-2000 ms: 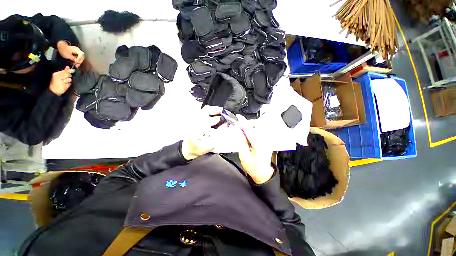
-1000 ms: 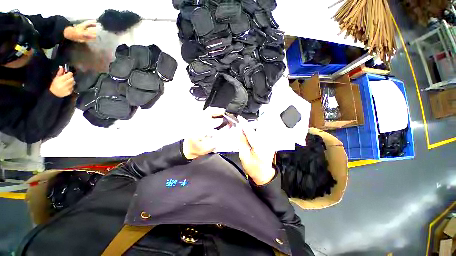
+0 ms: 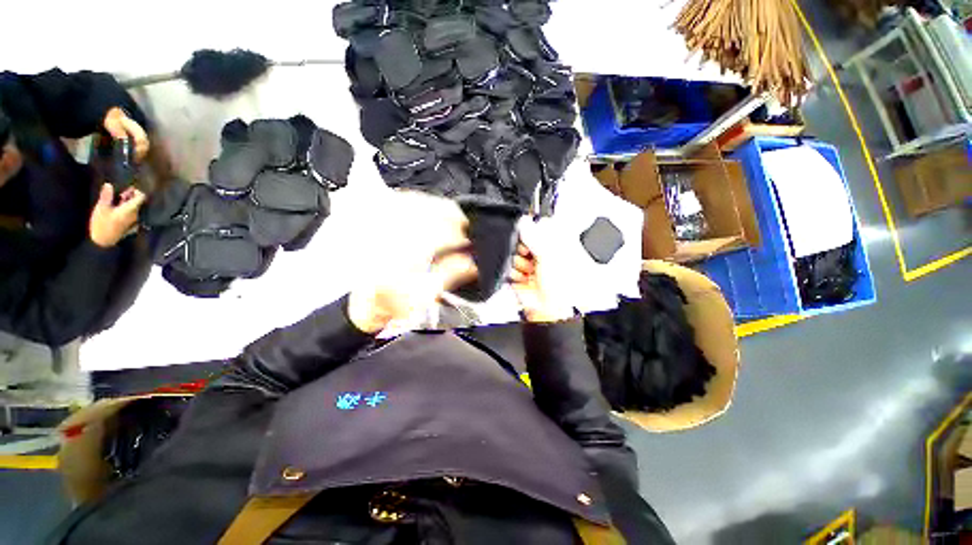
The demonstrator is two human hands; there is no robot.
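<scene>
A black fabric pouch (image 3: 492, 247) is held up over the near edge of the white table, its wide end towards the pile. My left hand (image 3: 416, 261) is at the pouch's left side, overexposed, with fingers against it. My right hand (image 3: 531, 282) holds the pouch's right edge with its fingertips. A small reddish spot shows at the right fingertips; I cannot tell what it is. The large pile of black pouches (image 3: 453, 96) lies directly ahead. A single dark rounded square piece (image 3: 602, 241) lies at right on the white covering.
A smaller black pile (image 3: 250, 202) lies at left beside a coworker's hands (image 3: 117, 202). A round carton of black pieces (image 3: 725, 351) stands below right. Beyond are an open carton (image 3: 735, 202), blue crates (image 3: 859, 287) and tan strips (image 3: 746, 43). A left carton (image 3: 85, 447) is below.
The view has shifted. The upright black pouch at the pile's near end is gone from there, and a black pouch is now between my hands. The coworker's hands have come together around a dark piece.
</scene>
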